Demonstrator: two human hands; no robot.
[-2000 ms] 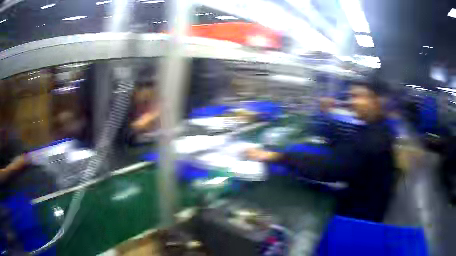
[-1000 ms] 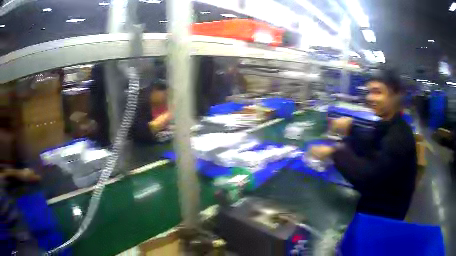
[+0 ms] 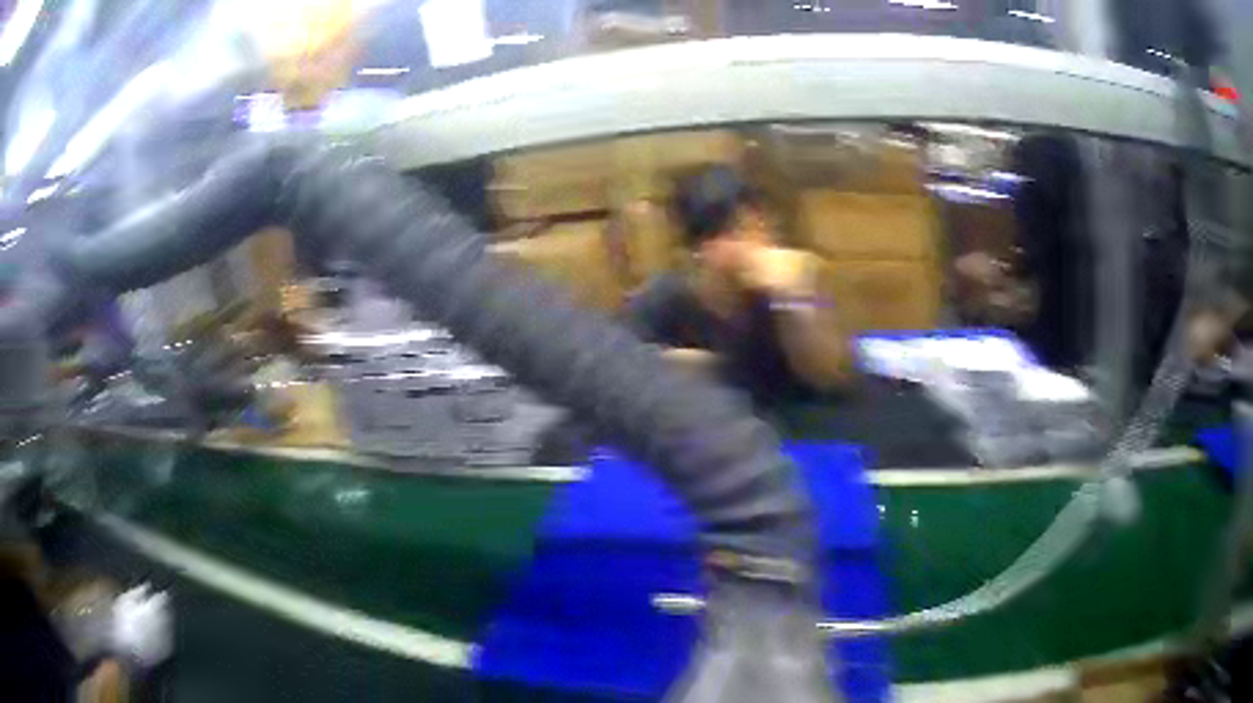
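Observation:
Neither of my hands is in view. Nearest in front of me, a thick dark ribbed extraction duct (image 3: pixel 550 337) slants from the upper left to the lower middle. It joins the pale fume hood (image 3: pixel 763 646), whose lower part is cut off by the bottom edge. A metal clamp shows at the joint. A thin silver gooseneck (image 3: pixel 1141 426) curves from the right down to the hood. Blue plastic sheets (image 3: pixel 591 597) lie on the green belt (image 3: pixel 357 529) behind the hood. The picture is blurred, and no work piece can be made out.
A person (image 3: pixel 735 302) sits across the belt, a hand raised to the face. At the lower left edge are another person's bare hand and a white glove (image 3: pixel 140 625). White items (image 3: pixel 1010 392) are stacked beyond the belt. A pale rail (image 3: pixel 825 83) crosses above.
The view has swung left. The standing person, black machine and blue bin at the right have left the picture. The duct, hood and seated person have come in; the gooseneck now shows at the right.

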